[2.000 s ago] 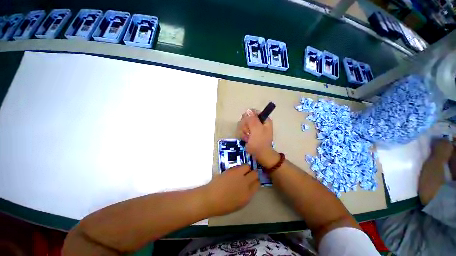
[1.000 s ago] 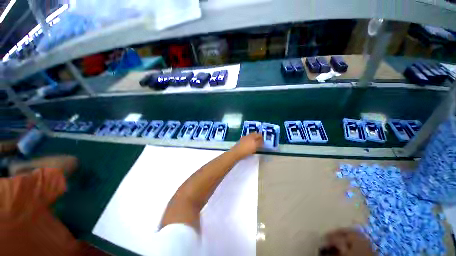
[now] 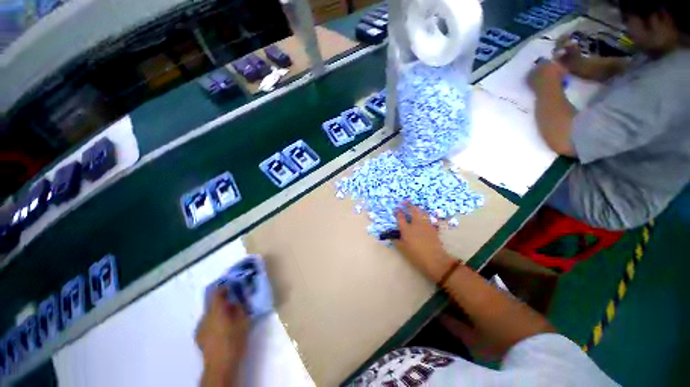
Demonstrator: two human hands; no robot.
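Observation:
My left hand (image 3: 222, 326) grips light-blue-rimmed housings (image 3: 253, 286) over the right edge of the white sheet (image 3: 151, 325); they are blurred, and I cannot tell if there are one or two. My right hand (image 3: 418, 236) is at the near edge of the pile of light-blue inserts (image 3: 424, 185) on the brown cardboard (image 3: 325, 280). It keeps the short black tool (image 3: 390, 235) in its grip, tip out to the left. Its fingertips touch the pile; whether they pinch an insert cannot be told.
The green conveyor (image 3: 151, 181) carries housings in rows beyond the bench. A clear bag of inserts (image 3: 433, 113) stands behind the pile, a white roll (image 3: 441, 30) above it. A metal post (image 3: 393, 75) rises beside the bag. Another person (image 3: 632, 136) works at the right.
My left hand has brought the housings from the conveyor back over the white sheet. My right hand has reached into the pile's edge. The view has swung right.

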